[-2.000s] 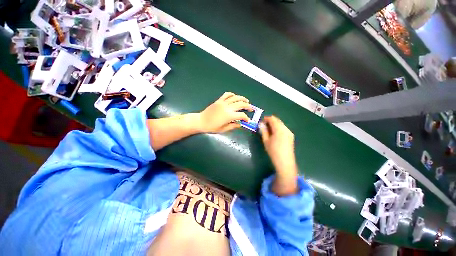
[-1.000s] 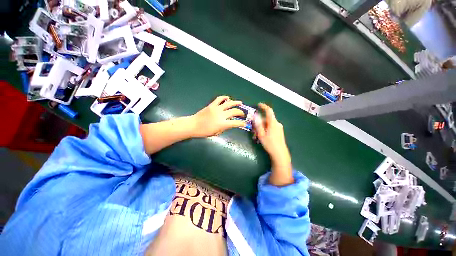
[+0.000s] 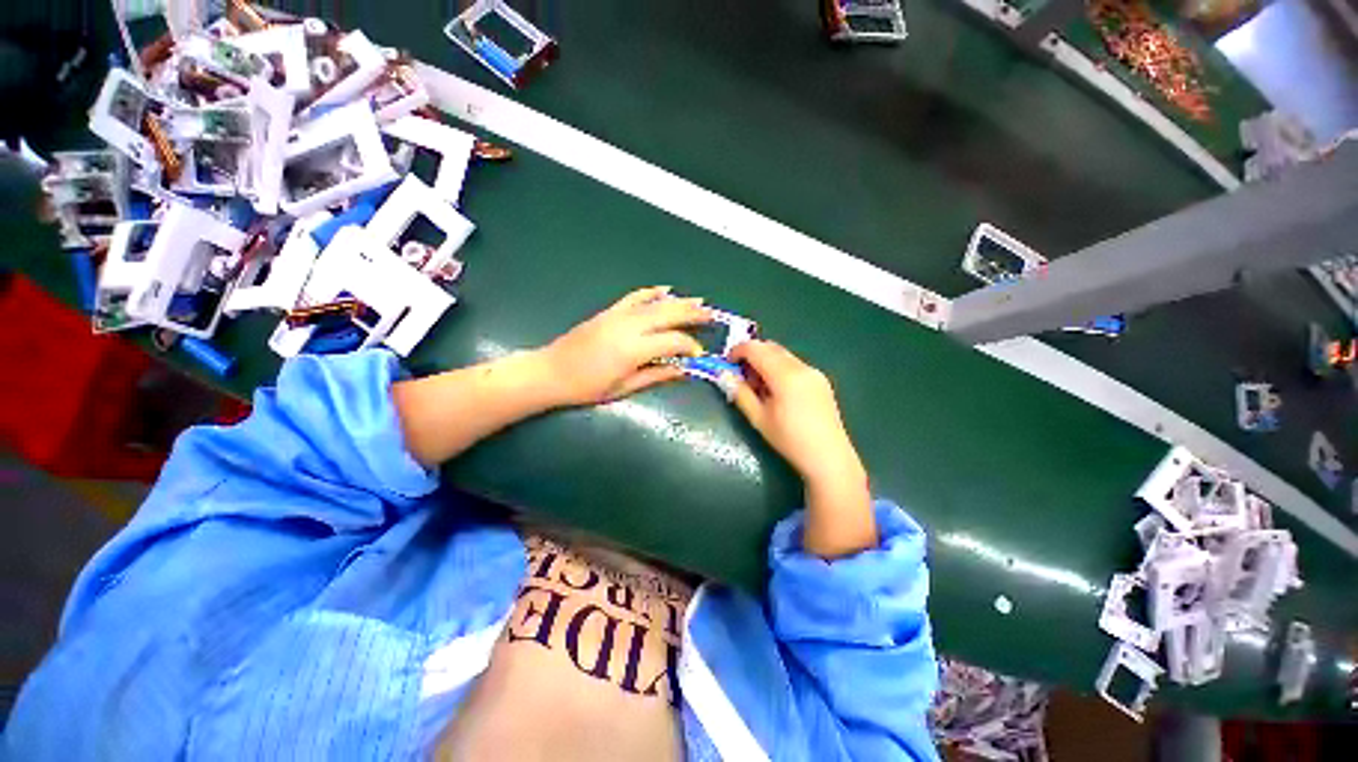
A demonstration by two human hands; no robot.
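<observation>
A small white housing frame [image 3: 740,326] with a blue battery cell [image 3: 706,363] along its near edge is held over the green bench in front of me. My left hand [image 3: 633,350] grips its left side, and its fingers hide part of the frame. My right hand [image 3: 789,405] has its fingertips on the right end of the cell and frame. Whether the cell is fully seated cannot be told.
A tangled unit pile [image 3: 283,164] lies at the left on the green bench. A white frame stack [image 3: 1203,573] lies at the right. A pale rail [image 3: 655,186] divides bench and conveyor [image 3: 715,90], which carries spaced units. A grey post [image 3: 1162,268] crosses the right.
My right fingers have moved in and down against the frame's right end, and more of the blue cell shows. Units on the conveyor have shifted, and one has come into view at upper left.
</observation>
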